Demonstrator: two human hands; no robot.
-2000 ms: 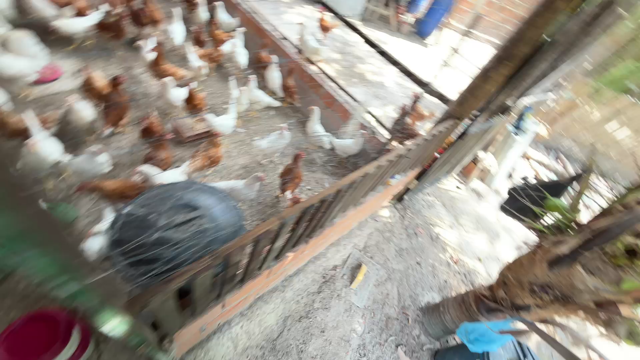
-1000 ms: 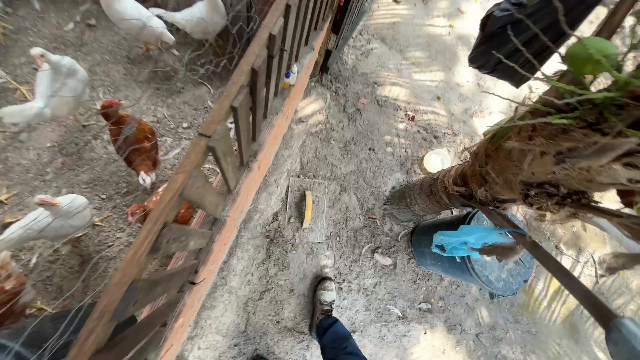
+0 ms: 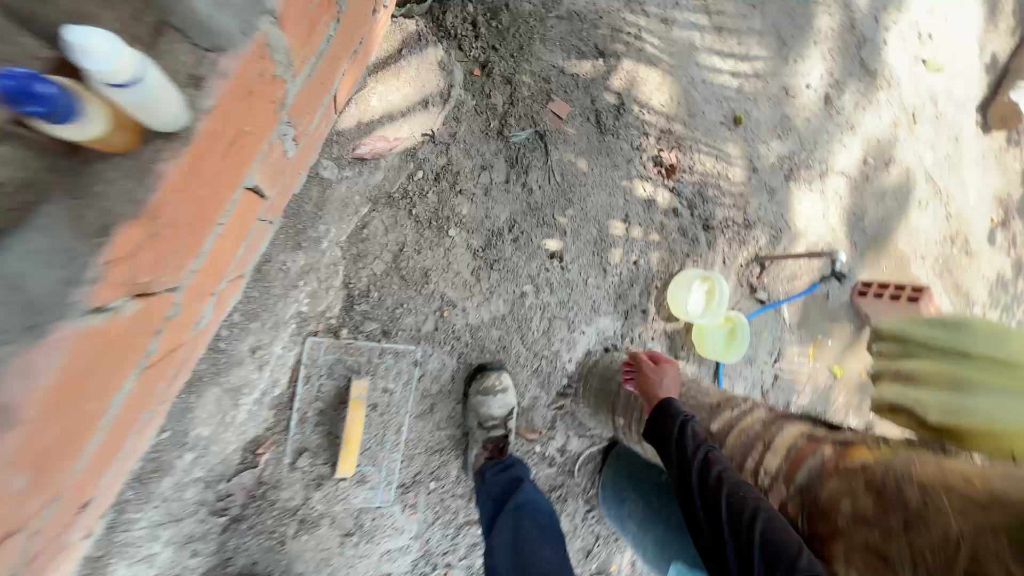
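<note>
My right hand [image 3: 652,376], at the end of a dark sleeve, is over the palm tree trunk [image 3: 744,424], its fingers partly curled; whether it touches the bark or holds anything is unclear. Just above and right of it are two pale yellow-green plastic containers [image 3: 698,296], side by side on the dirt. My left hand is out of view. A wire grid with a yellow handle [image 3: 351,428] lies on the ground left of my shoe [image 3: 490,400].
A low brick wall [image 3: 200,264] runs diagonally at left, with two plastic bottles [image 3: 132,80] beyond it. Under my sleeve is a blue bucket [image 3: 648,504]. A tap with a blue hose [image 3: 780,304], a hollow brick [image 3: 892,298] and blurred green fabric-like material [image 3: 944,376] are at right.
My right hand has come into view over the trunk. The view has turned from the chicken pen down to the ground beside the wall.
</note>
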